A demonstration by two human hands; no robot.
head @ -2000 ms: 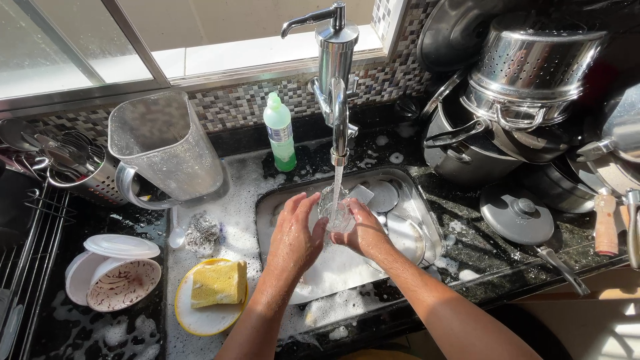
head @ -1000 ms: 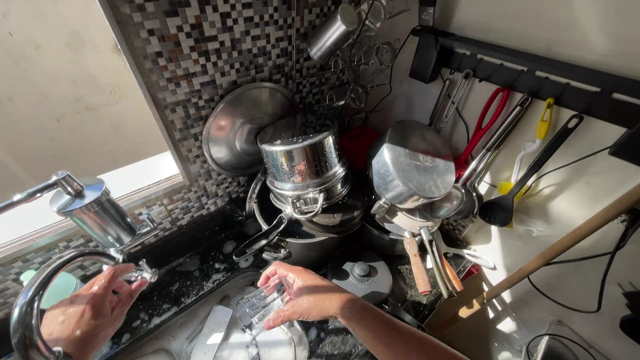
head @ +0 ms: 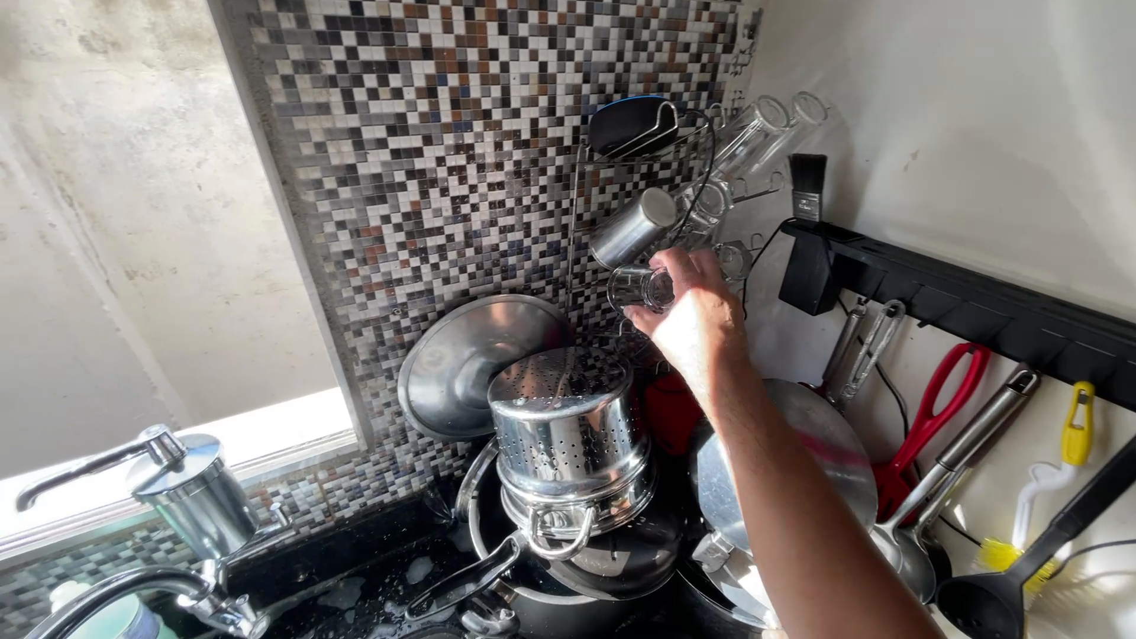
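Observation:
My right hand [head: 697, 324] reaches up to the wire glass rack [head: 575, 222] in the corner and grips a small clear drinking glass [head: 632, 288] between thumb and fingers. The glass lies on its side, just below a metal tumbler [head: 635, 228] on the rack. Whether it rests on a hook cannot be seen. More clear glasses [head: 754, 133] hang tilted, bases up, to the upper right. A dark rounded item with a blue edge [head: 632, 126] sits on top of the rack. My left hand is out of view.
Below stand a perforated steel steamer pot [head: 568, 426] on dark pans, a large metal lid [head: 475, 364] and an aluminium pan [head: 825, 453]. At right, utensils hang from a black rail [head: 976, 306], including a black ladle [head: 1029, 568]. The faucet [head: 133, 581] is at lower left.
My right hand has risen from over the sink to the rack with the glass in it. My left hand, seen by the faucet earlier, has left view. The view has swung up and right.

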